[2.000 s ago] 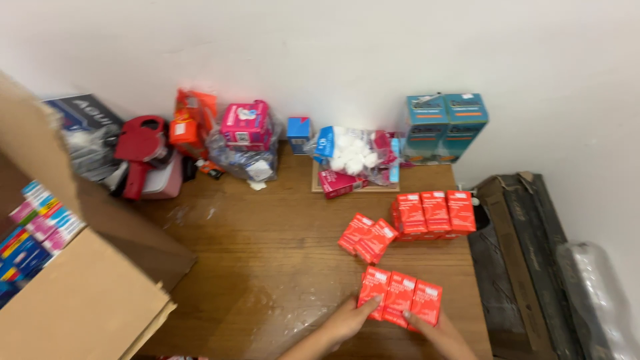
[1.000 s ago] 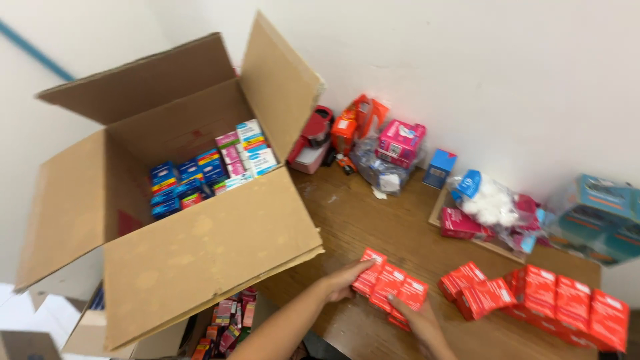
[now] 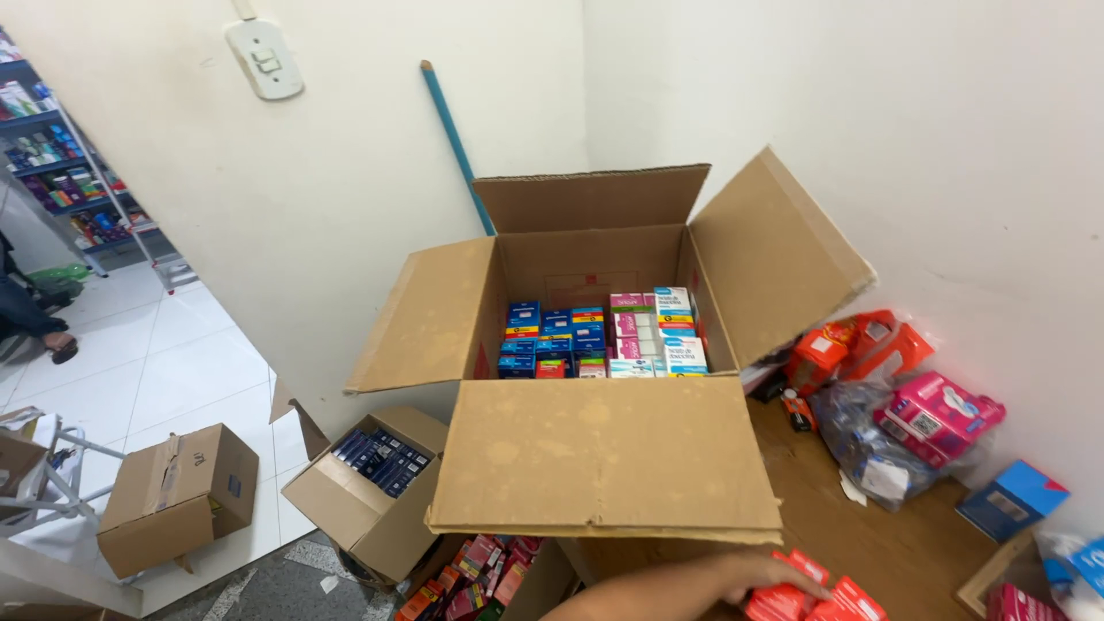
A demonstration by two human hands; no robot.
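My left hand [image 3: 768, 580] reaches in from the bottom edge and holds red cartons [image 3: 802, 591] over the wooden table, just below the front flap of a large open cardboard box [image 3: 595, 457]. My right hand is out of view. Inside the large box stand blue medicine cartons [image 3: 556, 332], pink-and-white cartons [image 3: 630, 328] and white-and-blue cartons [image 3: 677, 323]. The lower part of the red cartons is cut off by the frame, so their full number cannot be told.
Pink packs [image 3: 940, 418], an orange bag [image 3: 888, 345] and a blue carton [image 3: 1013, 500] lie on the wooden table [image 3: 828, 526] at right. Lower left are an open box of dark cartons [image 3: 345, 492], red cartons in another box [image 3: 483, 573] and a taped box [image 3: 177, 496]. A person's leg shows far left.
The view has swung left to the large box and doorway. Two seconds ago both hands were on the red cartons; now only the left shows, with red cartons below the box's front flap.
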